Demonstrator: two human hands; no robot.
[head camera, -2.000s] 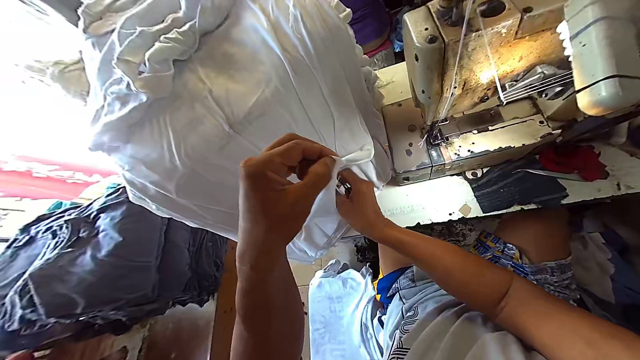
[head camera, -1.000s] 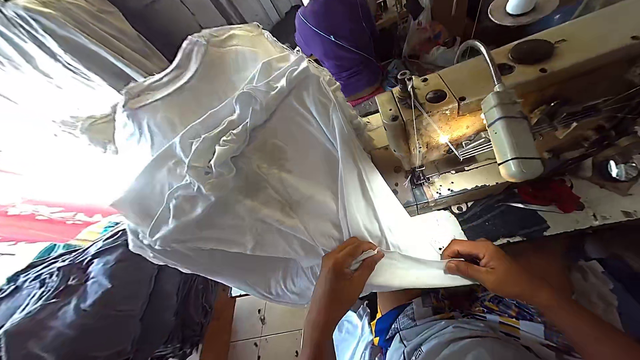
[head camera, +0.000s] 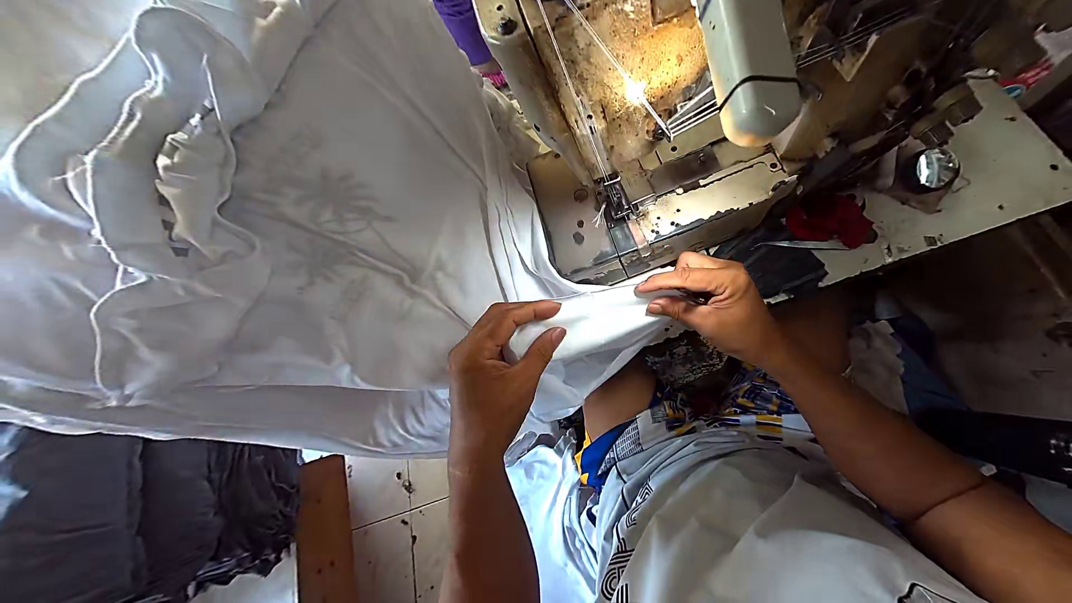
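White garment fabric (head camera: 368, 193) spreads over the left and centre of the view, its narrow edge drawn out between my hands. My left hand (head camera: 502, 360) pinches that edge between thumb and fingers, below and left of the needle area. My right hand (head camera: 712, 306) grips the other end of the stretch, with a small dark object partly hidden in its palm. Just above my hands is the presser foot (head camera: 618, 201) of an industrial sewing machine (head camera: 519, 84), threaded with white thread. The fabric lies in front of the foot, not under it.
A lamp (head camera: 745, 75) hangs over the machine bed. Red cloth scraps (head camera: 829, 219) and dark cloth (head camera: 779, 264) lie on the worn table (head camera: 980, 184) at right. Dark folded garments (head camera: 75, 511) are piled at lower left beside a wooden board (head camera: 327, 528). Part of a person in purple (head camera: 462, 29) shows behind.
From one second ago, both hands have moved up toward the machine's needle area with the fabric edge between them. The view has shifted closer to the machine.
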